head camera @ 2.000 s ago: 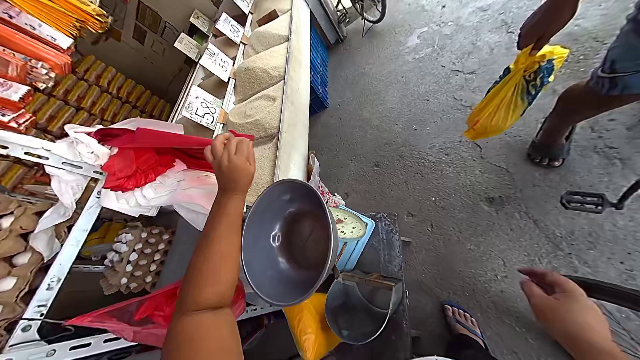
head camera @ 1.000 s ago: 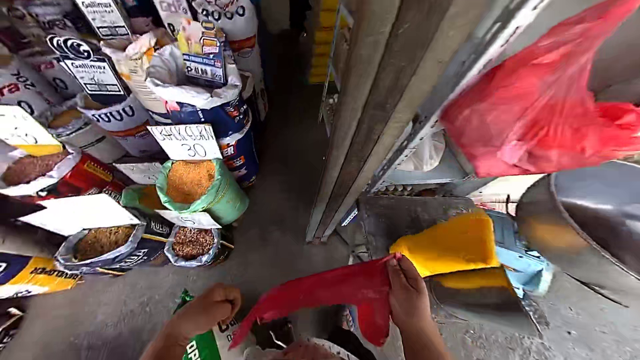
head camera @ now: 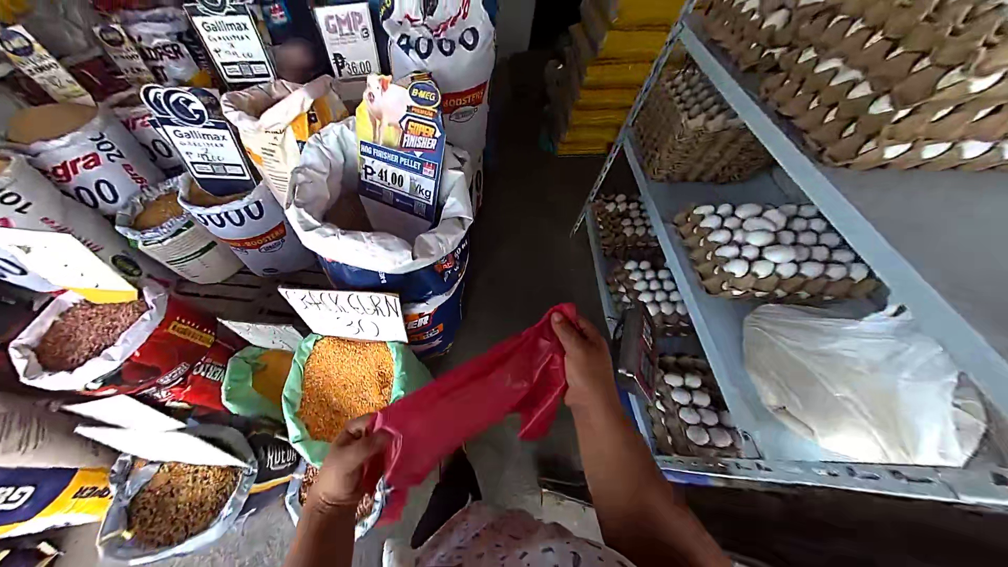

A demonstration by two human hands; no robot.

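A red plastic bag (head camera: 476,398) is stretched between my hands in the lower middle of the head view. My left hand (head camera: 346,461) grips its lower left end, in front of the green-rimmed sack of cracked corn (head camera: 346,378). My right hand (head camera: 581,358) pinches the upper right end between thumb and fingers, near the shelf edge. The bag looks flat, and a loose flap hangs below my right hand. Whether its mouth is parted cannot be told.
Open feed sacks with price signs crowd the left, among them a white-and-blue sack (head camera: 378,236). A metal shelf (head camera: 866,244) on the right holds egg trays (head camera: 776,244) and a white plastic bag (head camera: 858,386). Yellow stacks (head camera: 622,71) stand at the back, beyond a dark floor passage (head camera: 520,213).
My left hand, apart from the red bag's far end one second ago, now grips it. The bag is held up, stretched between both hands. The view has swung from the rice bins to the feed sacks and egg shelf.
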